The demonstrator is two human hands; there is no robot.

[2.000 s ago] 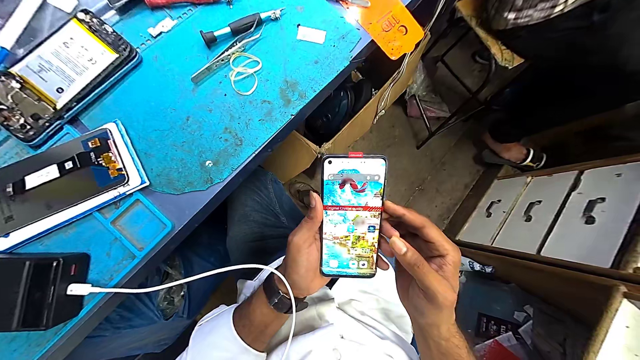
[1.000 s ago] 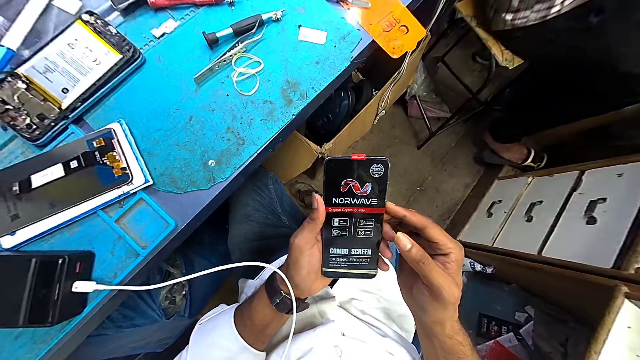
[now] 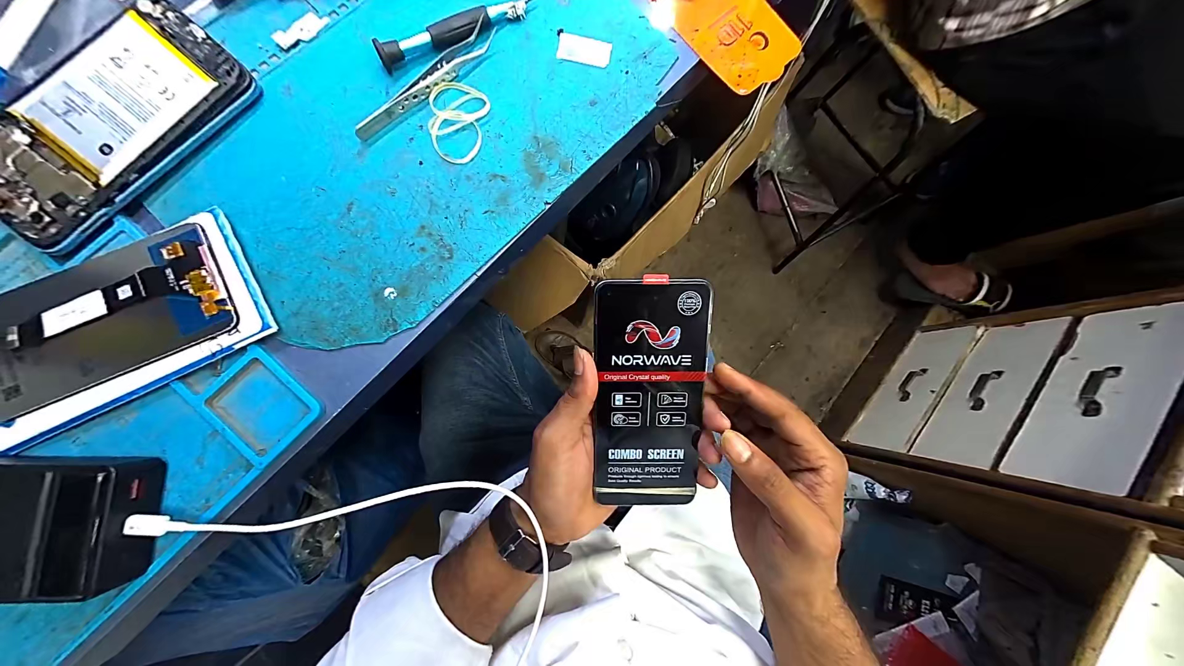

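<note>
A smartphone is upright over my lap, its dark screen covered by a printed film with a red tab at the top edge. My left hand is closed around the phone's left side, thumb along the edge. At the phone's right edge, my right hand has bent fingertips touching its side, the thumb apart from it. An opened phone with a bared battery lies on the blue mat. Below it, a detached display assembly lies back side up on a white and blue case.
Tweezers, a screwdriver and a rubber band lie on the mat. A white cable runs from a black device across my left wrist. White drawers stand at the right; a person's sandalled foot is beyond.
Two seconds ago the phone's screen was lit and colourful; one second ago it was dark, and it remains so. Both hands have stayed nearly in place.
</note>
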